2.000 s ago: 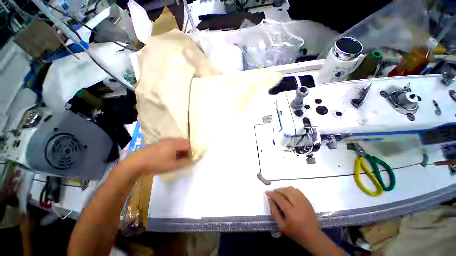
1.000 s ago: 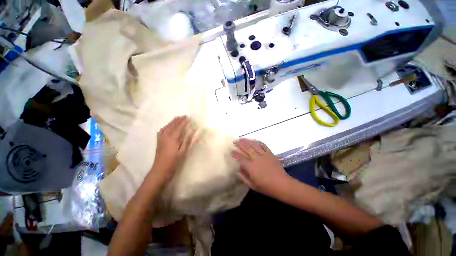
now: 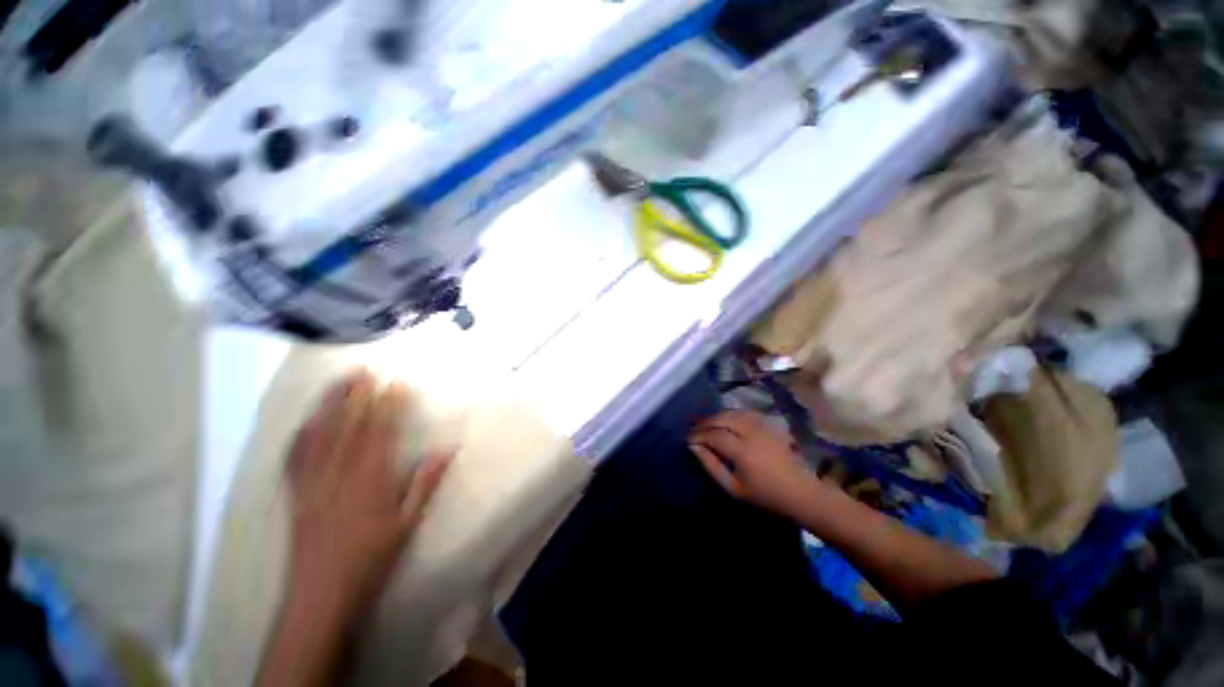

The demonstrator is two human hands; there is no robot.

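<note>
A beige fabric piece (image 3: pixel 470 490) lies on the white table left of and below the needle area and hangs over the front edge. My left hand (image 3: pixel 352 470) lies flat on it, blurred, fingers somewhat apart and pointing at the sewing machine head (image 3: pixel 363 269). The fabric's upper edge is near the presser foot; whether it lies under the foot is unclear. My right hand (image 3: pixel 745 454) is off the fabric, beside my lap below the table edge, with fingers bent; nothing shows in it.
Scissors (image 3: pixel 691 231) with yellow and green handles lie on the table right of the needle area. Heaped beige cloth (image 3: pixel 940 289) is right of the table, with blue and white material below it. More beige cloth (image 3: pixel 108 389) lies at the left. A thin wooden-handled tool (image 3: pixel 866 81) is at the far end.
The view has turned right. My right hand has left the fabric and moved down beside my lap. My left hand is still on the fabric, which is now closer to the needle area.
</note>
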